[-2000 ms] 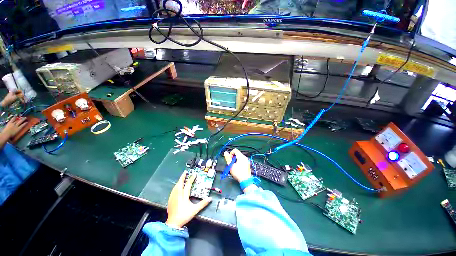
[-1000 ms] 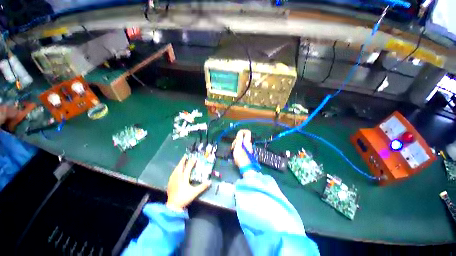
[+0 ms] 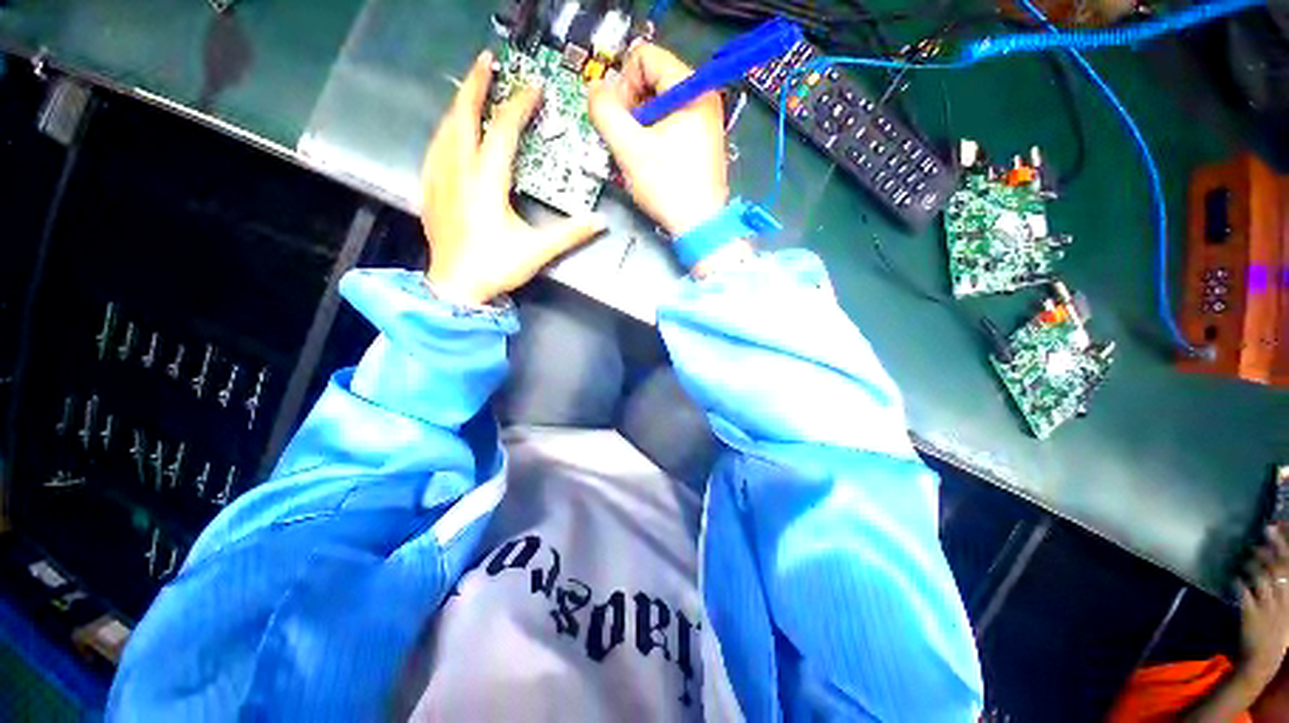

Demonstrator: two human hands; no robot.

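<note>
A green main board (image 3: 558,148) lies near the bench's front edge, with dark and white plugs (image 3: 583,26) at its back edge. My left hand (image 3: 488,198) is on the board's left side, fingers spread, thumb along its front; whether it grips or only rests is unclear. My right hand (image 3: 667,141) is at the board's right back corner with a blue pen (image 3: 721,71) held in it, pointing up and right. Its fingertips are near the orange and white connectors; their exact contact is hidden. A blue strap (image 3: 724,237) is on my right wrist.
A black remote (image 3: 855,130) lies right of my hand. Two more boards (image 3: 1001,233) (image 3: 1053,365) lie farther right, near an orange box (image 3: 1233,269). Blue cords cross behind. Another person's hand (image 3: 1265,586) is at the lower right edge. A dark rack with pale pins (image 3: 177,365) is below the bench.
The view has tilted down, so the oscilloscope and screens are out of frame. My right hand has moved from beside the remote to the board's back right corner. My left hand stays at the board.
</note>
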